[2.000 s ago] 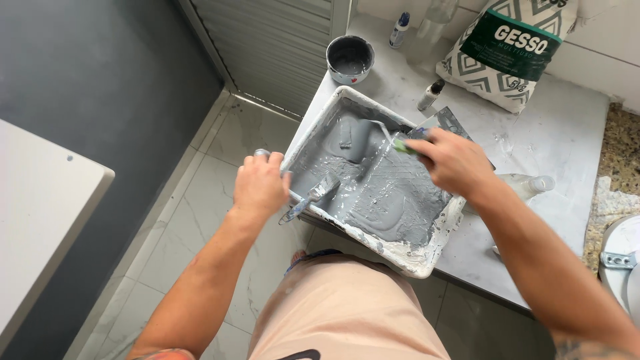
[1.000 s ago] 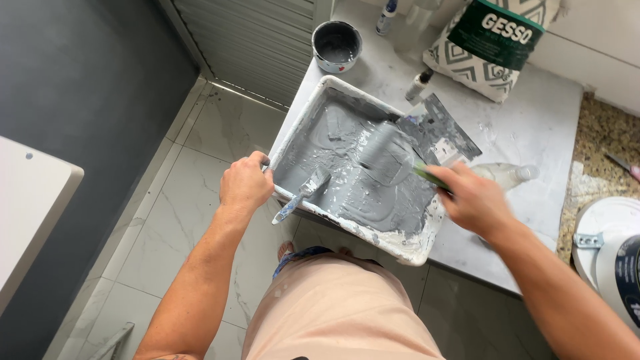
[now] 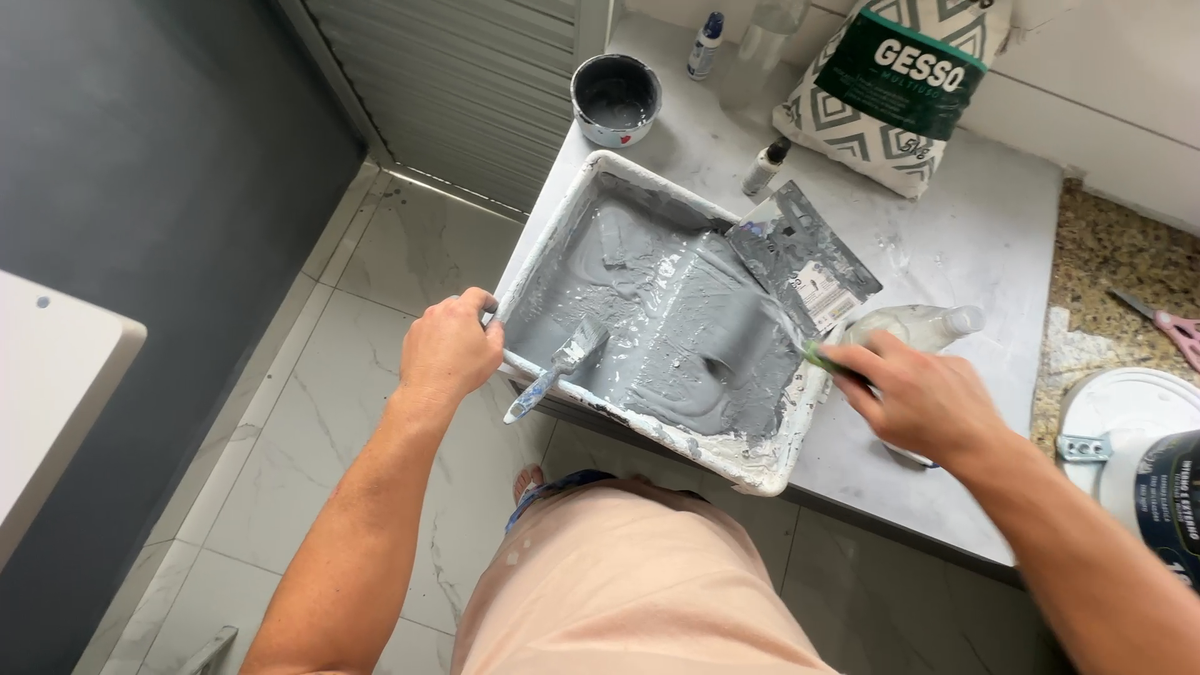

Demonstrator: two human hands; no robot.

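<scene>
A white paint tray (image 3: 647, 427) coated with wet grey paint lies tilted across the worktop's front edge. My left hand (image 3: 452, 345) grips its left rim. My right hand (image 3: 900, 394) is closed around the green handle of a paint roller (image 3: 741, 337), whose grey-coated sleeve rests on the ramp at the tray's right part. A paintbrush (image 3: 553, 370) with a paint-stained handle leans over the near left rim, its bristles inside the tray. Beyond the roller, a paint-smeared flat plate (image 3: 804, 258) with a label sits against the tray's far right rim.
On the worktop (image 3: 975, 450) are a pot of dark paint (image 3: 616, 98), a gesso bag (image 3: 895, 89), two small bottles (image 3: 705, 47) (image 3: 766, 167) and a clear bottle lying down (image 3: 909, 326). At the right are pink-handled scissors (image 3: 1177, 333) and a bucket (image 3: 1167, 506). A white panel edge (image 3: 70, 375) juts in at left.
The roller has gone from the tray's deeper far left part to the ramp at the right, my right hand moving with it. My left hand has stayed at the left rim.
</scene>
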